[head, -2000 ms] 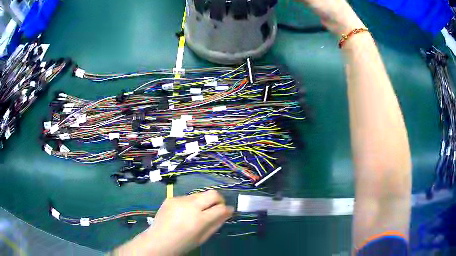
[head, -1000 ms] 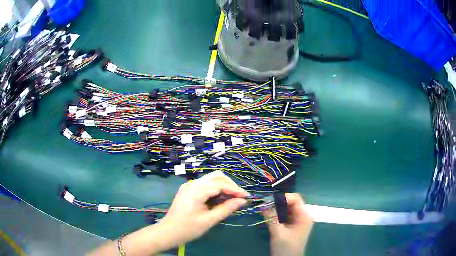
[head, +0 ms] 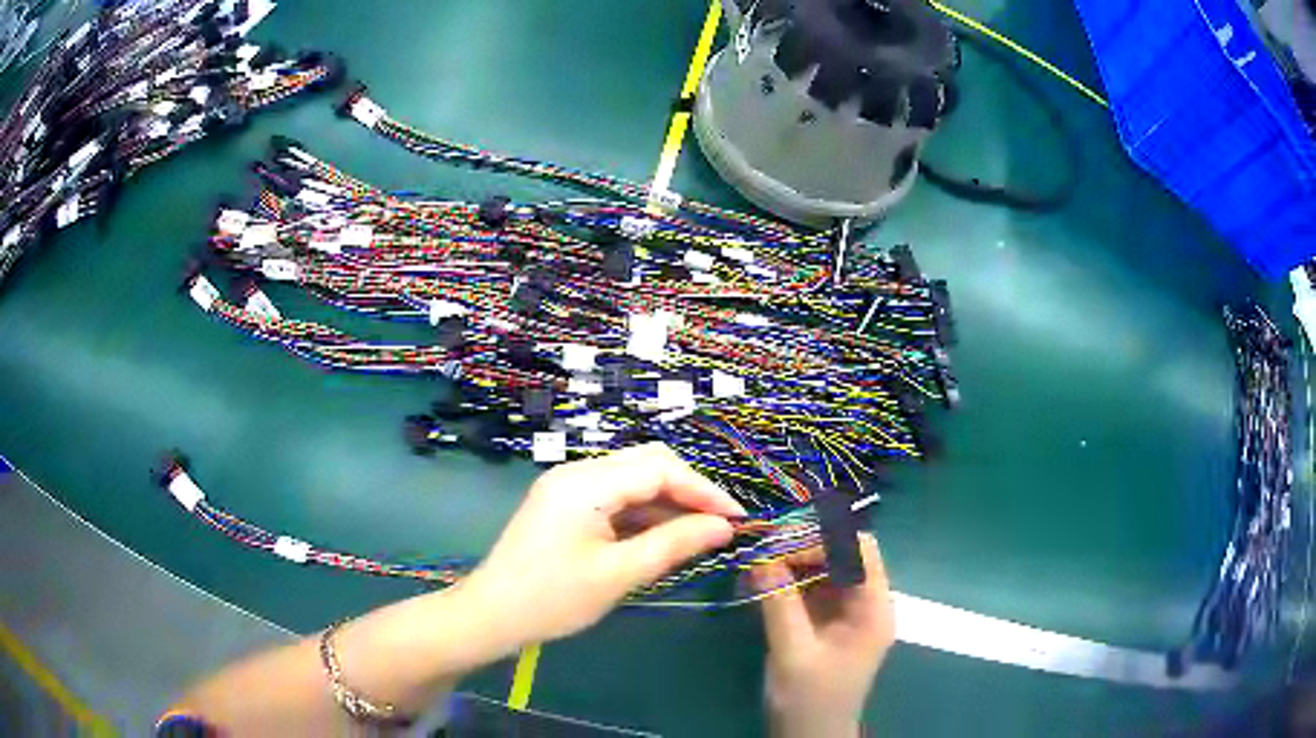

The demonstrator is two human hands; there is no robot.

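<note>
A wire harness point(head: 347, 561) lies along the front of the table, with a small black plug and white labels at its left end. My left hand point(head: 606, 541) pinches its thin coloured wires between thumb and fingertips. My right hand point(head: 830, 627) holds the wide black connector housing point(head: 840, 536) upright at the harness's right end. Wires run from my left fingertips to the housing. The wire tips in my left fingers are hidden. The harness pile point(head: 577, 310) lies just behind both hands.
A round grey machine point(head: 808, 130) with a black cable stands behind the pile. A dark harness bundle point(head: 123, 123) lies at far left, a narrower one point(head: 1253, 476) at far right. A white strip point(head: 1010, 642) runs along the front right. A blue bin point(head: 1198, 123) is at back right.
From two seconds ago, my right hand came from beside the machine to the front and took hold of the housing. Over the last second, both hands stay at the harness; the view has shifted.
</note>
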